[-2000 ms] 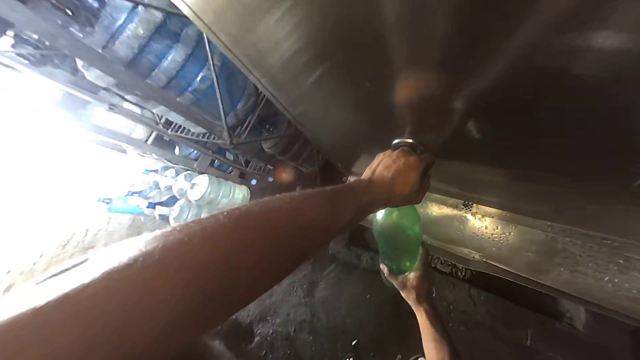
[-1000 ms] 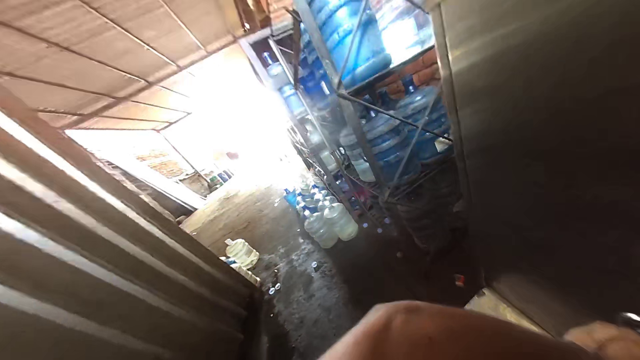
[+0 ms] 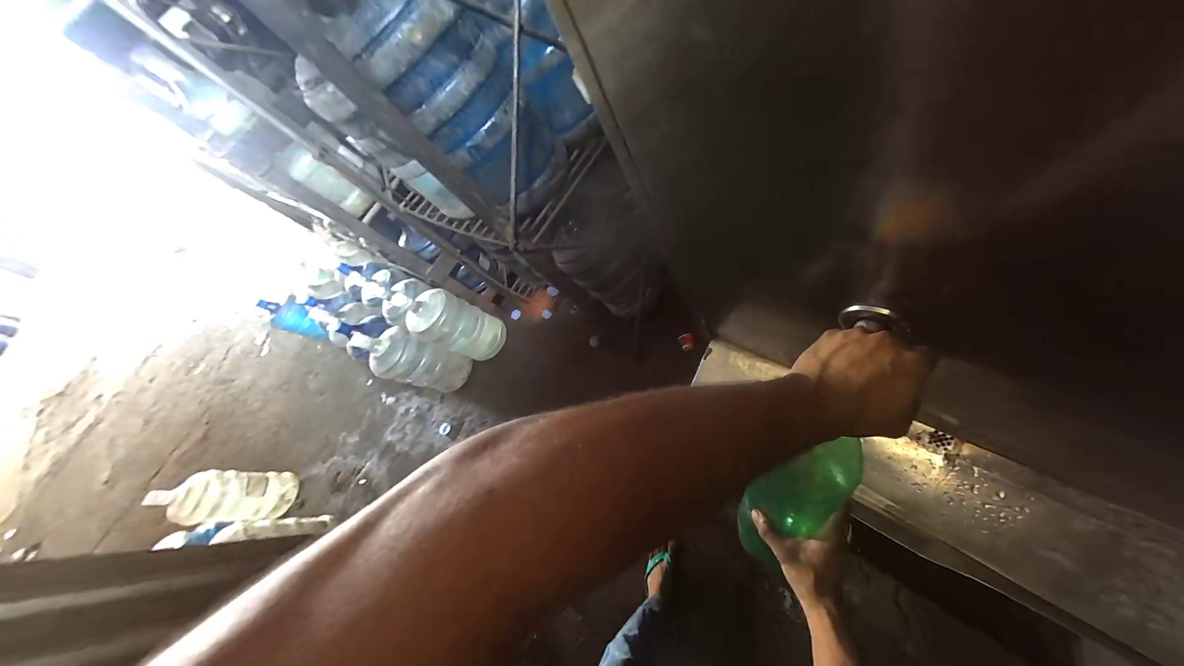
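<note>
A green translucent plastic bottle (image 3: 803,495) tilts below the metal panel. My right hand (image 3: 809,560) grips its lower part, with the thumb along the near side. My left hand (image 3: 865,381) is curled above the bottle's upper end, just under a round metal fitting (image 3: 872,319) on the panel. Its fingers and whatever lies within them are hidden, as is the bottle's neck. My left forearm crosses the view from the lower left. Beneath the hands runs a wet metal ledge (image 3: 980,499) with water drops and a small perforated drain (image 3: 936,440).
Large blue water jugs (image 3: 472,102) fill a metal rack (image 3: 513,120) at the upper left. Several clear jugs (image 3: 453,324) stand on the floor, and another pale jug (image 3: 236,496) is near a ribbed surface (image 3: 92,601) at the lower left. A foot in a green sandal (image 3: 657,561) shows below.
The view has swung down from the doorway back to the panel, bringing both hands and the green bottle into sight again. They are placed much as in the oldest frame.
</note>
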